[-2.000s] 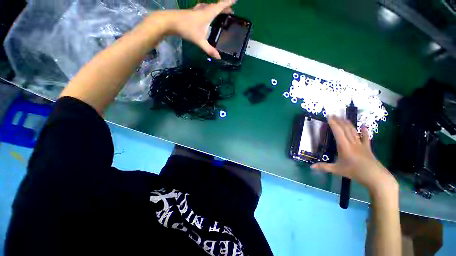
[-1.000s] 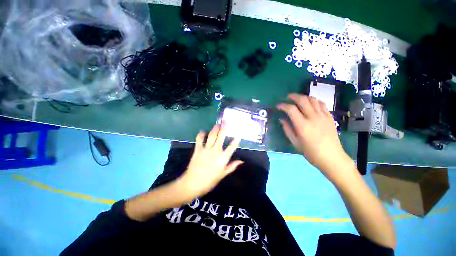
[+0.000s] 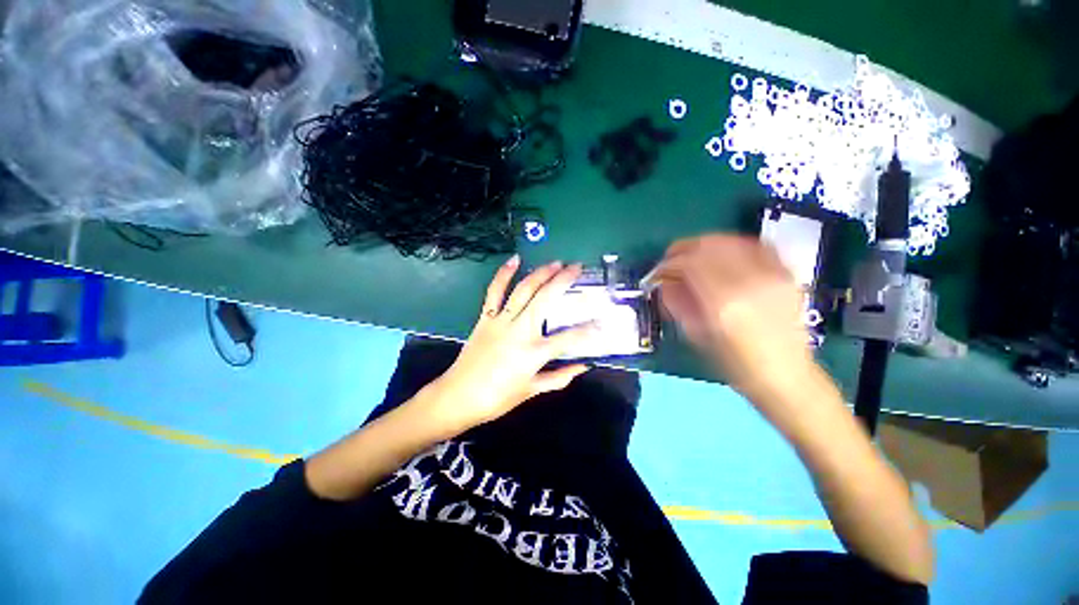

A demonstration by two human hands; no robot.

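Observation:
A display housing [image 3: 600, 321] with a dark frame and a bright white inner face lies at the bench's near edge. My left hand [image 3: 517, 333] is on its left side, thumb along the near edge and fingers over the far left corner. My right hand [image 3: 724, 290] is at its right end, blurred, with fingertips close together at the far right corner. A small pale piece shows at these fingertips; I cannot tell whether it is held. A second housing [image 3: 795, 246] lies to the right, partly hidden behind my right hand.
A black heap of sealing rings [image 3: 402, 171], small black parts [image 3: 631, 150], white rings [image 3: 816, 136] and a black box [image 3: 518, 30] lie beyond. An electric screwdriver [image 3: 890, 296] stands out at right. A clear plastic bag [image 3: 130, 118] is at left, a cardboard box [image 3: 973, 467] below right.
The first housing was brought from the right to the near edge in front of me. Since a second ago, my left hand closed around its left side and my right hand moved to its far right corner.

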